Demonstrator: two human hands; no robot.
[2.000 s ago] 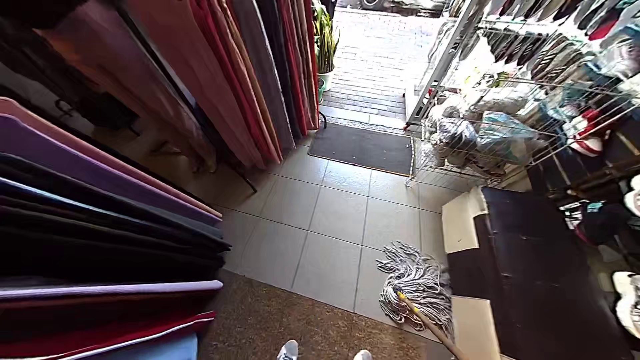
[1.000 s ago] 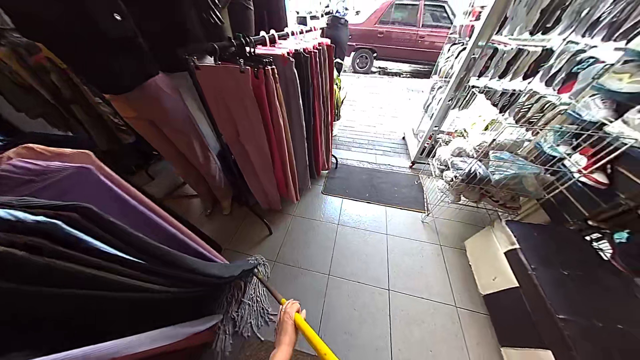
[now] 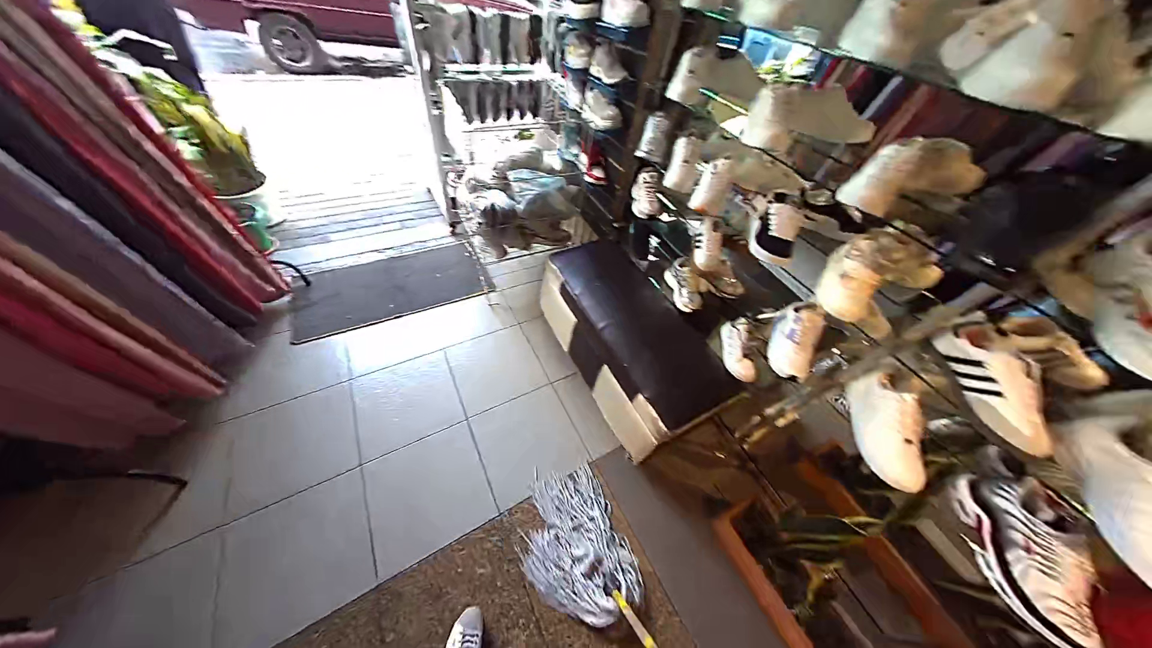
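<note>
A string mop head [image 3: 583, 549] of grey-white strands lies spread on the brown speckled mat [image 3: 405, 589] at the bottom middle. Its yellow and pale handle [image 3: 634, 621] runs down out of the frame. My right hand is not visible. At the bottom left corner is a small skin-coloured patch, perhaps the edge of my left hand [image 3: 29, 638]; its fingers and anything in them are hidden. The toe of a light shoe [image 3: 466, 627] shows left of the mop head. Grey floor tiles [image 3: 423, 468] stretch beyond the mat.
Hanging fabric garments [image 3: 117, 225] line the left, with a curved black rack foot [image 3: 157, 477] on the floor. A dark doormat [image 3: 391, 288] lies at the doorway. On the right stand a black-and-cream bench [image 3: 648, 333], shoe shelves [image 3: 810, 297] and a brown planter [image 3: 765, 576].
The mop head has moved from beside the left-hand garments to the mat at the right. The hand seen on the yellow pole has left view. The view has swung right.
</note>
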